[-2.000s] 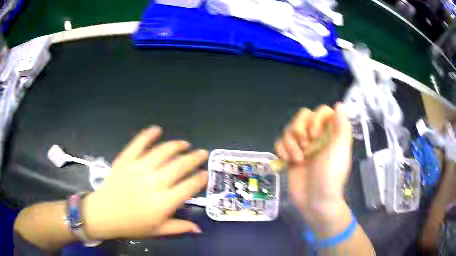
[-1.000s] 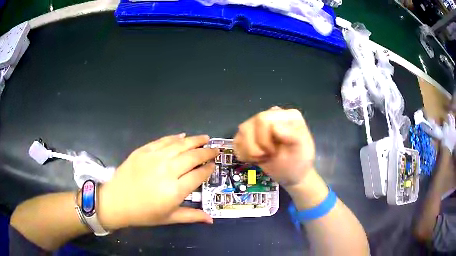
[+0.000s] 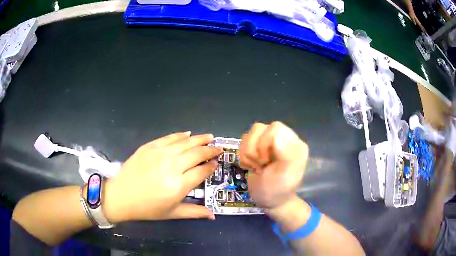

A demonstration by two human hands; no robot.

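Note:
An open white socket housing [image 3: 235,211] lies on the dark bench in front of me, with brass contact strips, small wires and dark parts inside. My left hand [image 3: 162,177] lies flat along the housing's left side, fingertips on its upper left edge and thumb at its lower left corner. My right hand [image 3: 275,162] is curled over the right half of the housing and hides it. A thing inside the right fist cannot be made out now. The bagged white cord [image 3: 95,162] with a white plug [image 3: 45,145] runs out to the left.
At right stand a closed white unit and an open housing [image 3: 404,181], with bagged cords [image 3: 372,90] above. A blue clump [image 3: 421,150] and another person's arm [image 3: 436,200] are at the right edge. Blue sheets [image 3: 190,18] carry bagged cords at the top. White units [image 3: 19,44] lie upper left.
My left hand moved from hovering onto the housing. My right hand moved left from beside the housing to over it, then slightly down. The view shifted a little.

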